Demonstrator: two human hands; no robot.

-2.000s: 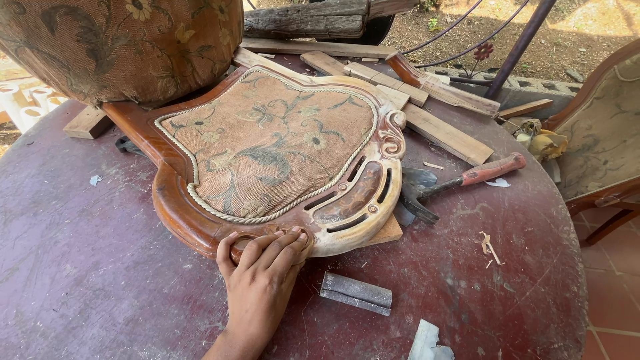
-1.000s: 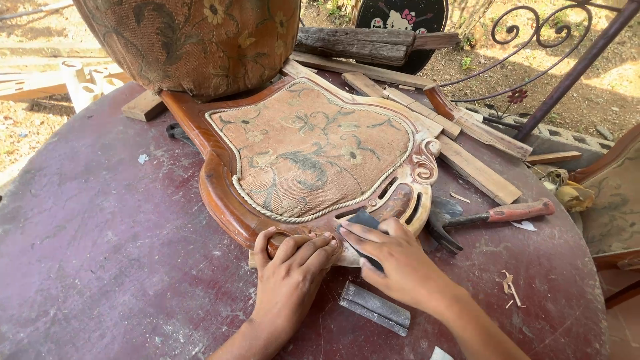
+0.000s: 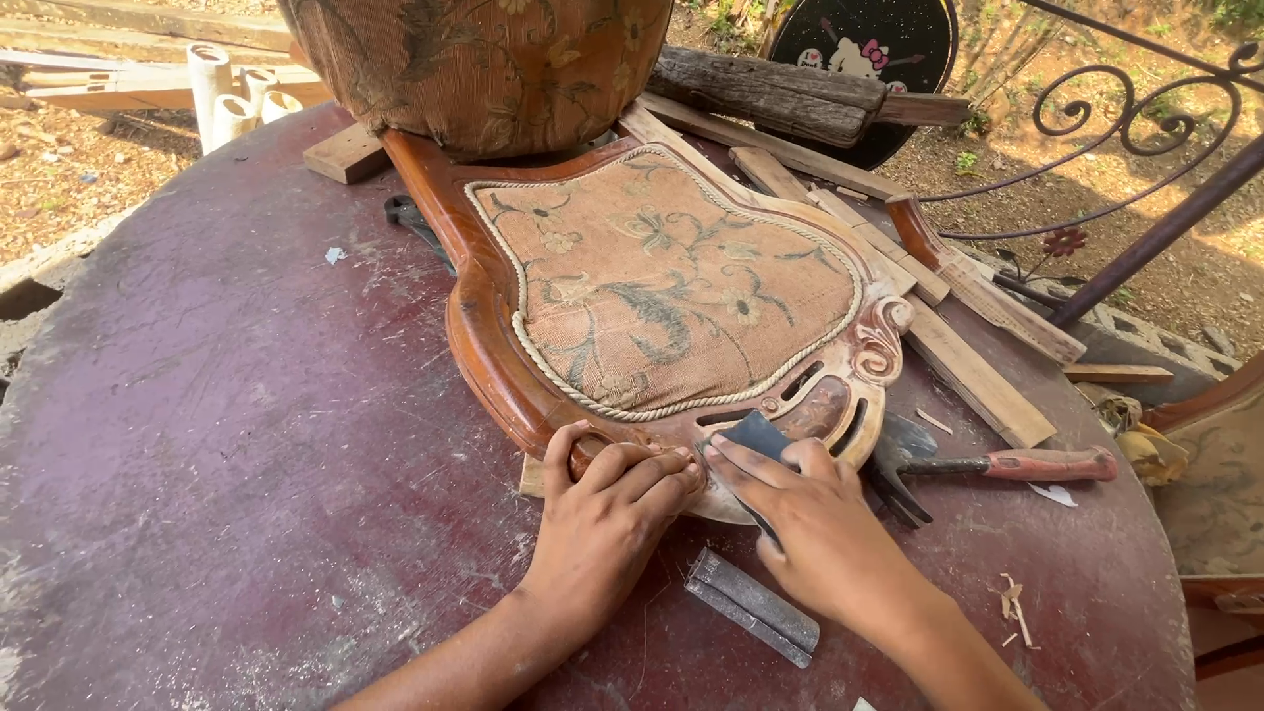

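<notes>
An upholstered wooden chair [image 3: 494,346] lies with its backrest flat on the table, its floral fabric panel [image 3: 671,296] edged with cord. My left hand [image 3: 612,504] grips the varnished top rail of the backrest frame, fingers curled over the edge. Just right of it, my right hand [image 3: 810,513] presses a dark folded piece of sandpaper [image 3: 755,434] on the pale, bare part of the carved rail, beside the slots. A grey folded strip [image 3: 752,604], dusty on top, rests on the table below the right hand. Right of the frame lies a claw hammer [image 3: 1052,464] with a red handle.
The round, dark red table [image 3: 247,444] carries wood strips [image 3: 973,375] behind the frame and wood shavings [image 3: 1015,607] at the right. A weathered timber [image 3: 770,94] lies at the back, near a round black panel [image 3: 889,39]. Another upholstered chair [image 3: 1215,474] stands at the right edge.
My right hand, out of view two seconds ago, has come onto the carved rail with the sandpaper. My left hand stays on the rail. The view has shifted.
</notes>
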